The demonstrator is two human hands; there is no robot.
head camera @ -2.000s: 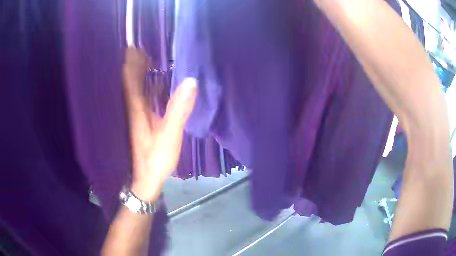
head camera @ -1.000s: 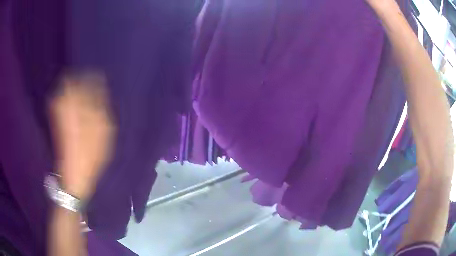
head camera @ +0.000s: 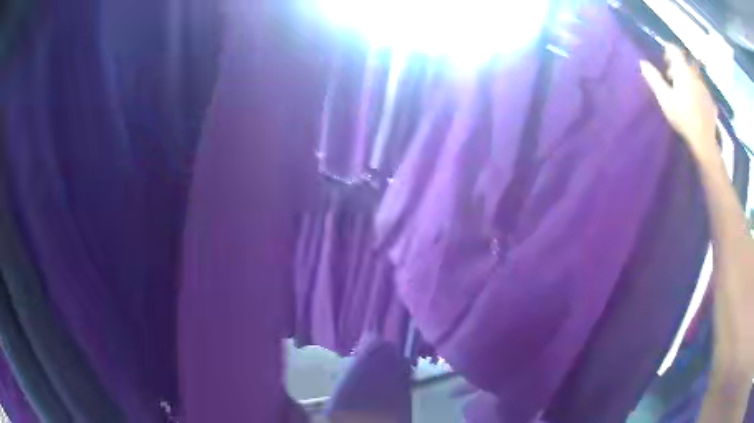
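Purple garments hang close in front of me. A jacket-like purple garment (head camera: 570, 248) with a small shiny button hangs at the right, its lower front edge curved. A long plain purple panel (head camera: 236, 248) hangs left of centre, beside darker purple cloth (head camera: 124, 206). My right hand (head camera: 682, 91) is raised at the upper right, at the top of the right garments by the dark rail. Its thumb and fingers look apart, but whether it grips anything cannot be told. My left hand is not in view.
More purple garments (head camera: 335, 281) hang in a row behind the gap. Grey floor (head camera: 314, 372) shows below them. A pale curved bar (head camera: 690, 310) runs down at the right. A bright glare hides the top centre.
My left hand has gone out of view from the left side. My right hand, earlier cut off by the top edge, now shows at the upper right. More of the garments' upper parts shows.
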